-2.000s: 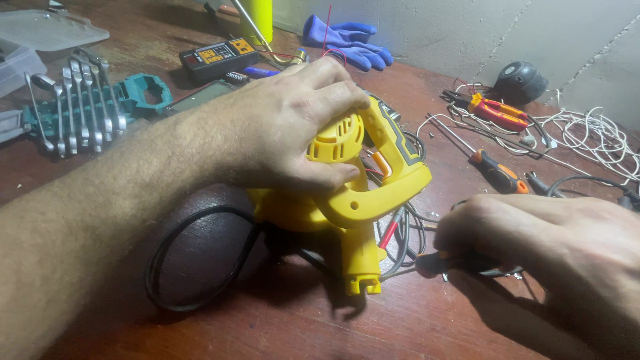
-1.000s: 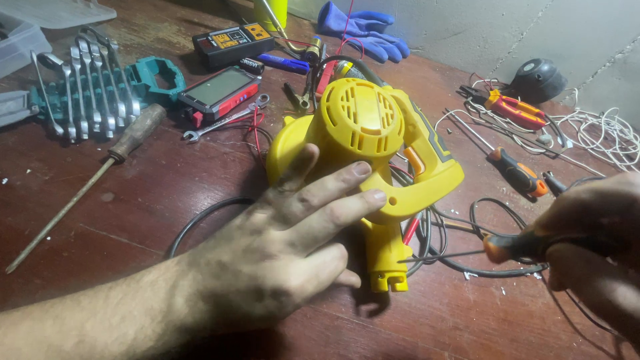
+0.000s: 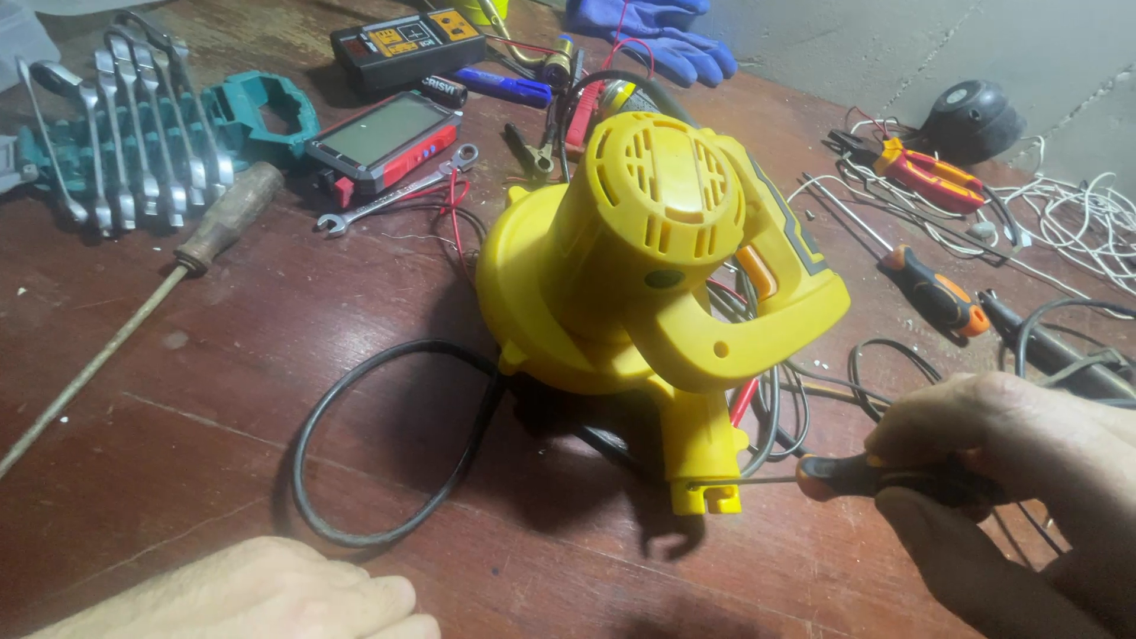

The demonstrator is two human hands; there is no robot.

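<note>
A yellow plastic electric blower (image 3: 568, 275) stands on the reddish wooden table, its vented motor cap up and its short nozzle towards me. At the right, my right hand (image 3: 1003, 479) grips a screwdriver (image 3: 843, 477) by its black and orange handle. The thin shaft points left and its end is at the nozzle's side near the mouth; whether it sits in a hole there, I cannot tell. My left hand (image 3: 266, 595) lies low at the left, near the table surface and apart from the blower, back up, fingers partly cut off by the frame. A black cable (image 3: 306, 479) loops between that hand and the blower.
At the left are a worn screwdriver (image 3: 222, 217), wrenches in a teal holder (image 3: 266, 115), a multimeter (image 3: 386, 138) and a combination wrench (image 3: 399, 191). Blue gloves (image 3: 666, 44) lie behind. To the right are red-yellow pliers (image 3: 932, 173), another screwdriver (image 3: 932, 288) and tangled white wire (image 3: 1083, 213).
My left hand was on top of the blower, then at its front side, and is now off it at the lower left. The screwdriver in my right hand stays beside the nozzle.
</note>
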